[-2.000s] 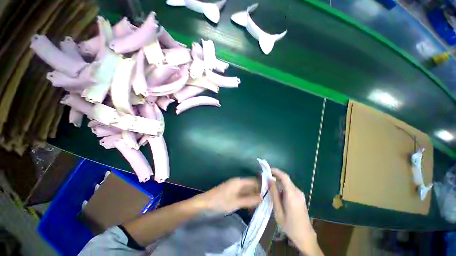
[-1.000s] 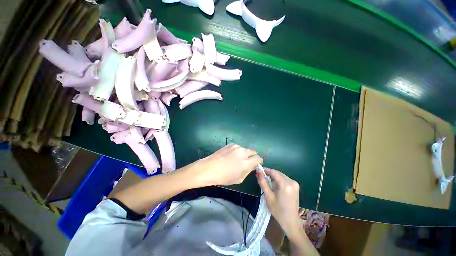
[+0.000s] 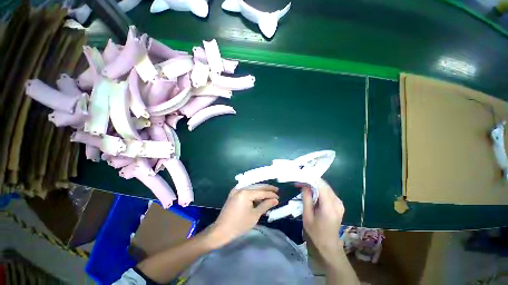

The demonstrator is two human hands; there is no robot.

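A white headband shell (image 3: 284, 171) is held above the bench's front edge, its arc curving over between my hands, with a pointed ear at the upper right. My right hand (image 3: 323, 214) grips its right side, the thumb on the inner face. My left hand (image 3: 247, 210) is just below the shell's left end, thumb and fingers slightly apart, with nothing visible between them. Whether its fingertips touch the shell is hard to tell. No pink cover shows on the held shell.
A heap of pink headband covers (image 3: 120, 106) lies at left on the green bench, beside stacked cardboard dividers (image 3: 28, 106). A cardboard sheet (image 3: 445, 150) bears a wired white shell (image 3: 499, 147) at right. White eared shells (image 3: 259, 15) lie on the conveyor. A blue crate (image 3: 108, 245) stands below.
The white shell has come up from near my lap to above the bench edge and is turned to show its arc. My left hand has moved left and down, away from my right hand.
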